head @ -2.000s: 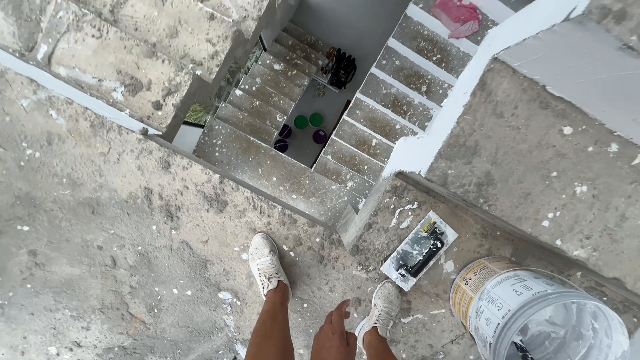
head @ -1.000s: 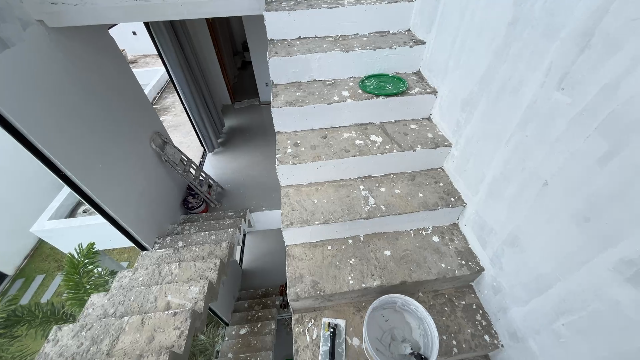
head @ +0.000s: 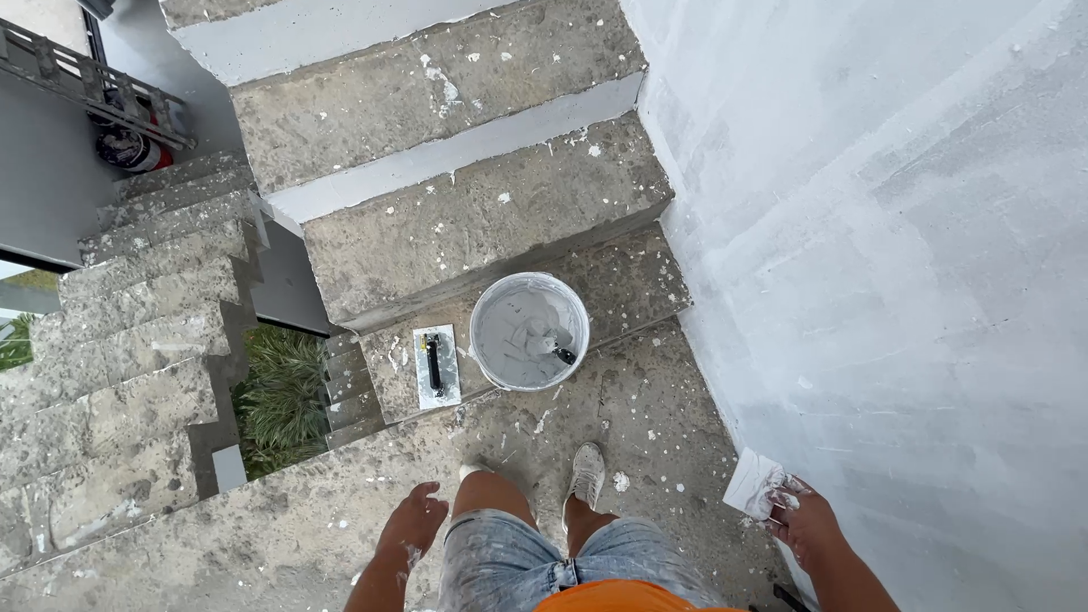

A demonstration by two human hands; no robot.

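My right hand (head: 797, 512) grips a small white block or pad (head: 754, 483) smeared with white compound, close to the white wall (head: 884, 340) at the right. My left hand (head: 416, 514) hangs empty beside my thigh, its fingers apart. Ahead of my feet, a white plastic bucket (head: 481, 374) of pale compound stands on the lowest step, with a dark-handled tool (head: 563, 354) inside. Left of the bucket lies a plastering trowel (head: 450, 391) with a black handle, handle side up.
Concrete steps (head: 493, 208) with white risers climb ahead. A second concrete stair (head: 127, 340) runs along the left, beside an open drop with plants (head: 285, 395) visible below. A ladder (head: 76, 76) and a bucket (head: 132, 149) stand at the upper left.
The view has swung from the stairwell to the wall side. Both hands now show low in view, the right one with the white block; one second ago neither was visible.
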